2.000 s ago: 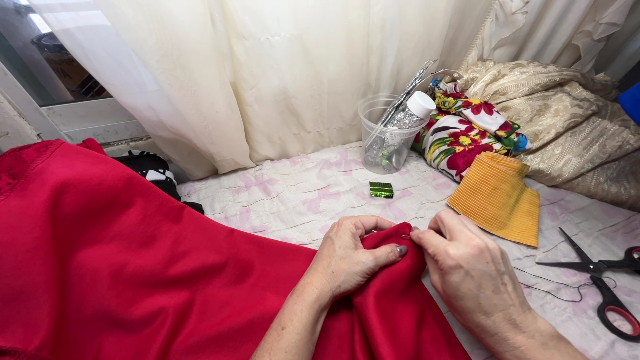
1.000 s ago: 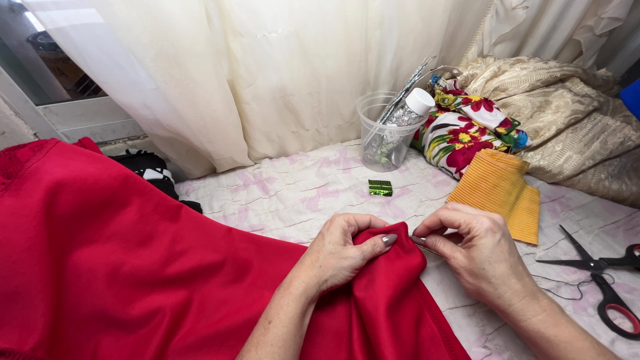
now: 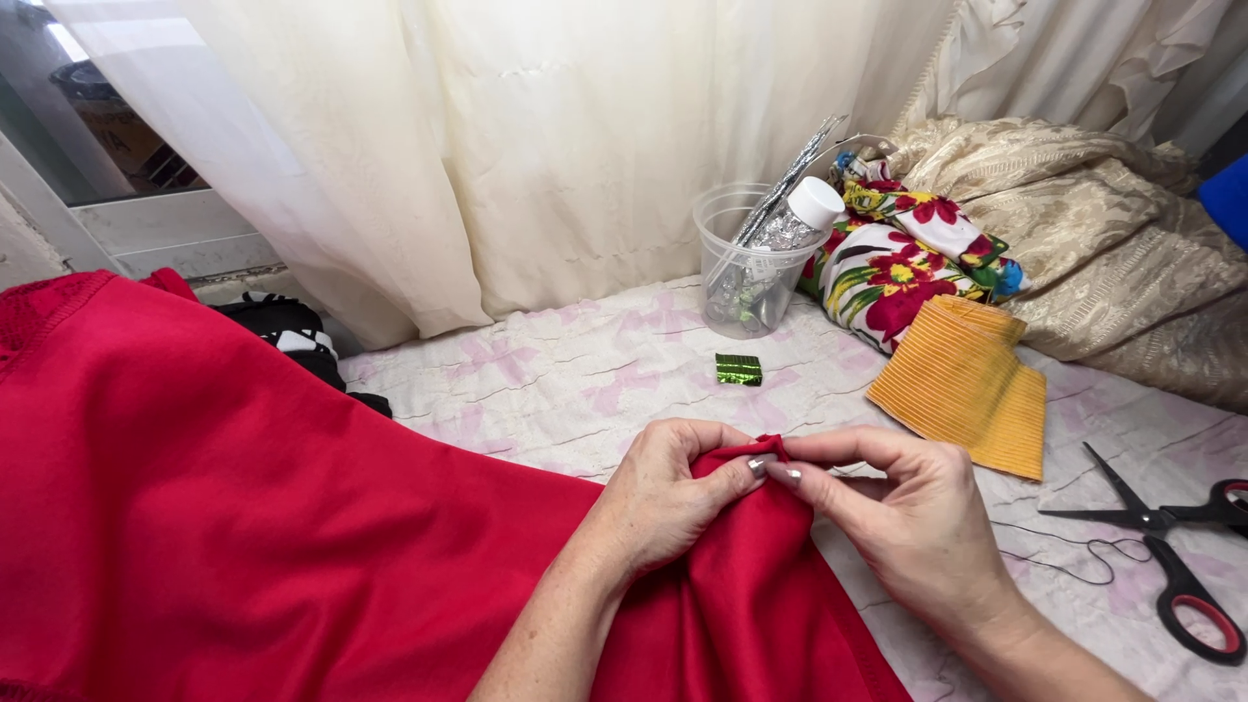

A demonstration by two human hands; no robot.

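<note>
Red fabric (image 3: 292,526) spreads from the left edge across to the bottom middle, with lace at its far left. My left hand (image 3: 673,492) grips a raised fold of it between thumb and fingers. My right hand (image 3: 897,517) pinches the same fold from the other side, its thumb tip beside the left thumb. Whether a needle is between the fingertips cannot be seen. A dark thread (image 3: 1082,556) lies in loops on the quilted cover, right of my right hand. Black scissors (image 3: 1155,522) with red-lined handles rest there, blades apart.
Behind my hands are a small green metallic piece (image 3: 738,370) and a clear plastic cup (image 3: 746,283) holding a white-capped bottle and silver strands. Ribbed yellow fabric (image 3: 960,385), a floral cloth (image 3: 902,268) and beige lace fabric (image 3: 1102,234) lie to the right. A cream curtain (image 3: 585,146) hangs behind.
My right hand, slightly apart from the left one a second ago, now has its fingertips against the left thumb at the fold. The left hand keeps its grip on the fabric.
</note>
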